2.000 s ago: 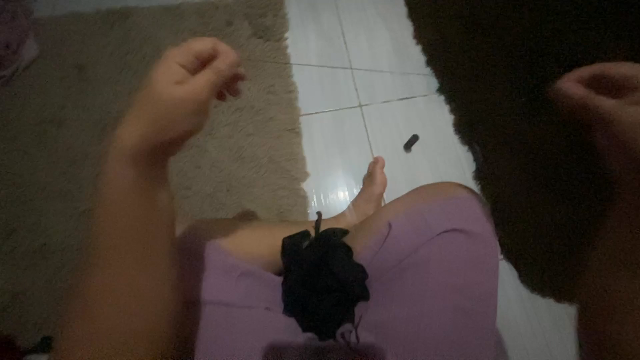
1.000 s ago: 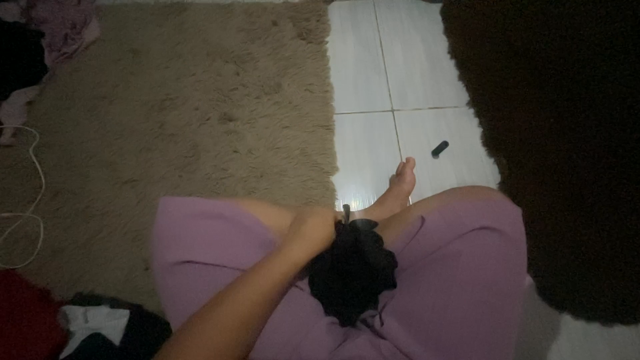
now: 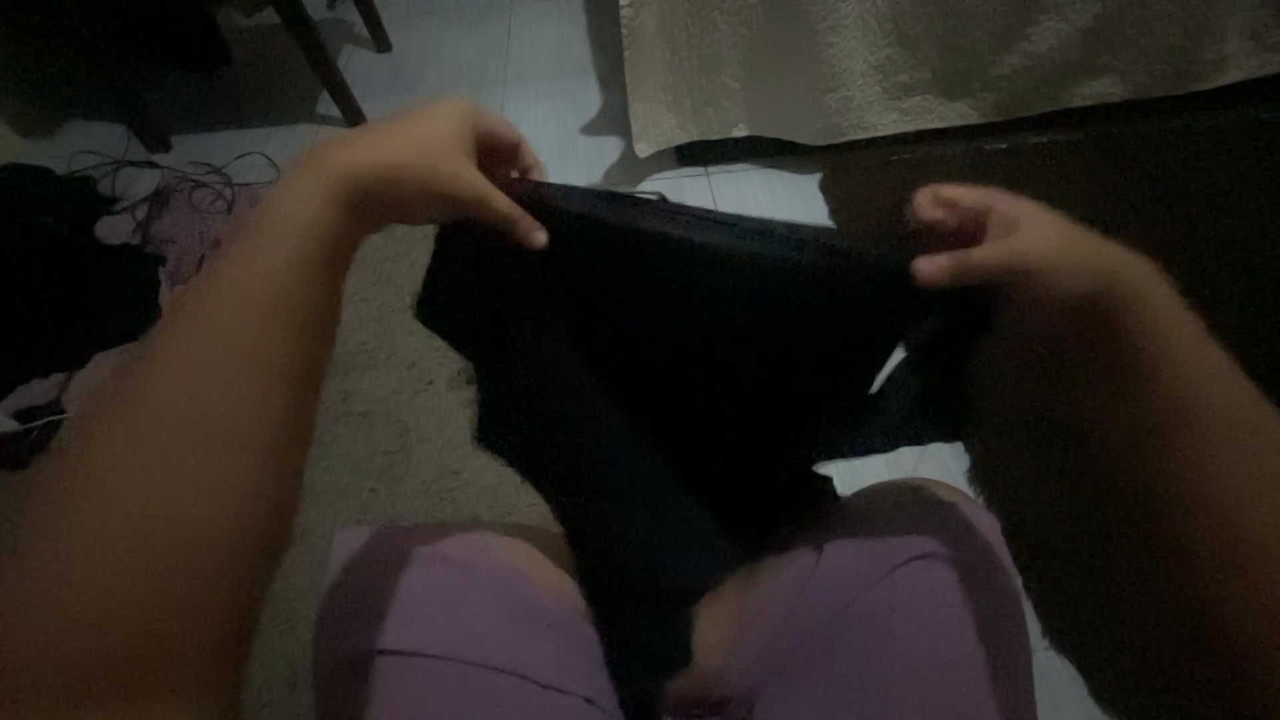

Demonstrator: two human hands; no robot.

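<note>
A black cloth garment (image 3: 680, 340) hangs stretched between my two hands, above my lap in purple clothing. My left hand (image 3: 440, 175) pinches its upper left edge between thumb and fingers. At the upper right edge, my right hand (image 3: 990, 235) grips the same garment with thumb and fingers. The lower part of the cloth trails down between my knees. A thin cord or loop shows at the top edge. The dim light hides the garment's folds and exact shape.
A beige shaggy rug (image 3: 385, 420) lies to the left, with dark and pink clothes (image 3: 70, 290) and tangled cables (image 3: 225, 175) beyond. Dark furniture legs (image 3: 320, 65) stand at the upper left. Shiny patterned fabric (image 3: 740, 75) is at the top, a dark rug (image 3: 1130, 500) at right.
The black garment, bunched on my lap before, is now raised and spread out between both hands. My right hand, out of view one second ago, is back in sight. The view has shifted strongly.
</note>
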